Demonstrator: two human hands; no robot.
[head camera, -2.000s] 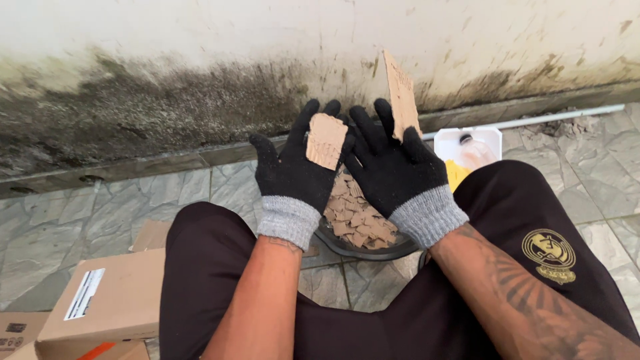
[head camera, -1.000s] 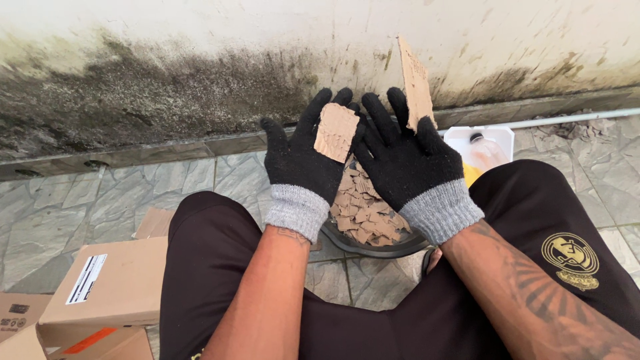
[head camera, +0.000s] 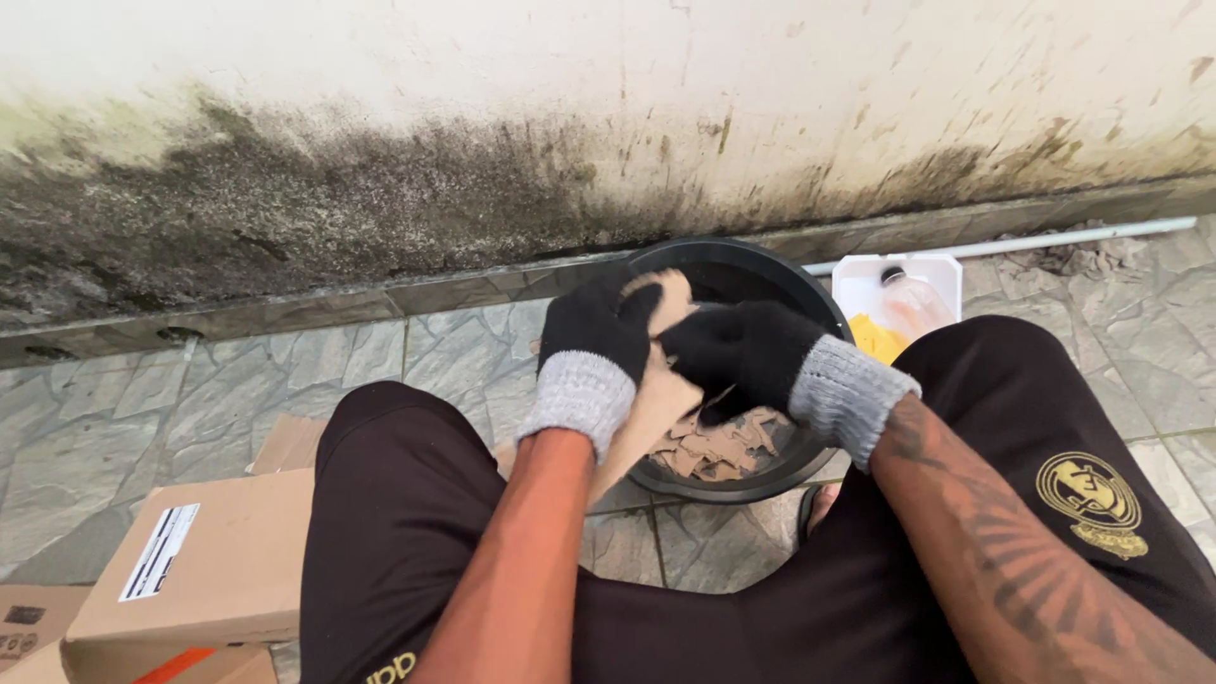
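Note:
My left hand, in a black knit glove with a grey cuff, grips a long strip of brown cardboard. The strip runs from above the fingers down behind my left wrist. My right hand, gloved alike, is at the strip's right edge with its fingers bent; whether it pinches the cardboard is not clear. Both hands are over a round black plastic basin. Torn cardboard pieces lie in the basin's near part.
Cardboard boxes stand at the lower left. A white tray with a plastic bottle and something yellow sits right of the basin. Behind run a pale pipe and a stained wall. A sandalled foot is near the basin.
The hands were spread, palms showing, each with a small cardboard piece. Now they are turned inward and together at a longer strip, and more of the basin shows.

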